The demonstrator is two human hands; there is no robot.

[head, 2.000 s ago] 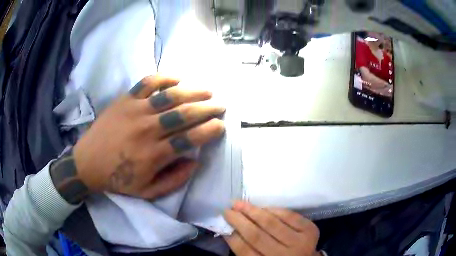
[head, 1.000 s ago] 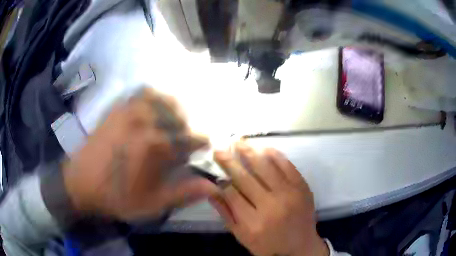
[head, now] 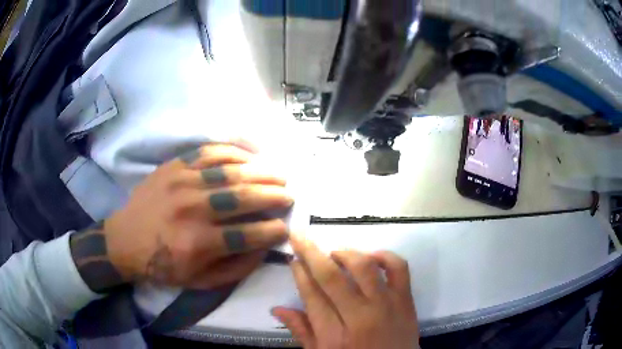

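Pale grey cloth (head: 143, 102), overexposed near the lamp, lies left of the needle area and joins dark grey cloth (head: 34, 136) at the far left. My left hand (head: 204, 211) lies flat on the cloth, fingers pointing right and slightly apart, pressing it. My right hand (head: 348, 293) is at the cloth's near corner, its fingertips touching the edge beside my left fingers; whether it pinches the cloth is hidden. A small dark strip shows between the hands. The presser foot area (head: 307, 109) of the sewing machine is above the fingertips, with no cloth visibly under it.
The white machine head (head: 266, 54) with a blue stripe spans the top. A dark shiny guard (head: 372, 61) hangs close to the camera. A smartphone (head: 491, 160) with a lit screen lies right of the needle. A dark slot crosses the white table (head: 464, 259), whose ridged edge curves below.
Both hands came together and the cloth's near end moved up from the table edge. My left hand has flattened on the cloth again. The view has shifted, so machine and phone appear lower.
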